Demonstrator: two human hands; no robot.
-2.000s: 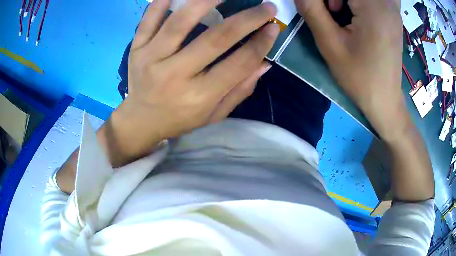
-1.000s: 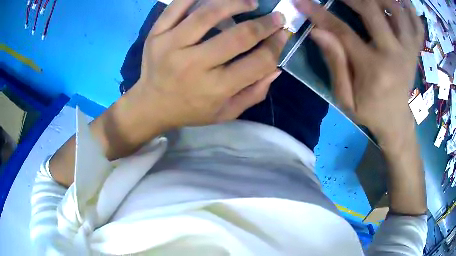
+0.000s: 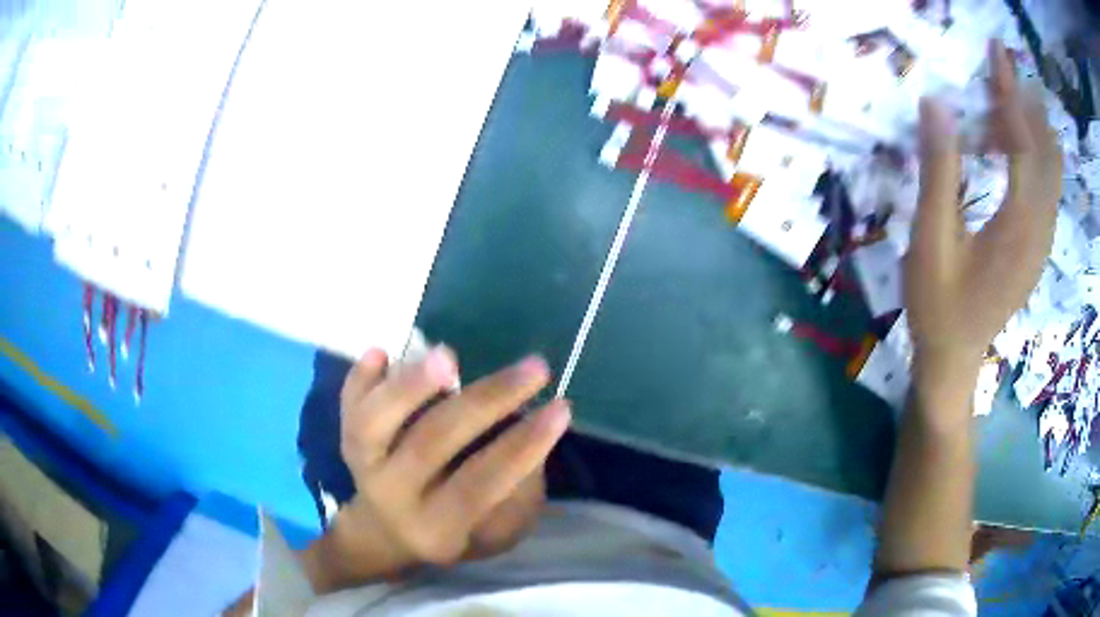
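Observation:
My left hand (image 3: pixel 452 464) is at the table's front edge, beside the lower corner of a plain white board (image 3: pixel 350 157). Its fingers are half curled, and a small pale bit shows at the fingertips; I cannot tell whether it is held. My right hand (image 3: pixel 977 229) is raised over the heap of finished pieces (image 3: pixel 784 193), blurred, with its fingers apart and nothing visible in it. The heap is white squares with orange edges and red wires. A thin pale strip (image 3: pixel 609 259) runs from the heap to my left fingertips.
The dark green table top (image 3: pixel 531 205) lies between board and heap. At the far left, white sheets (image 3: pixel 121 229) have red wires (image 3: pixel 115 338) hanging over the edge. Blue floor (image 3: pixel 229 398) shows below. Dark material lies at the upper right.
The view has tilted up, showing more board and heap. My hands were close together over a white piece with an orange edge; my right hand has moved away over the heap.

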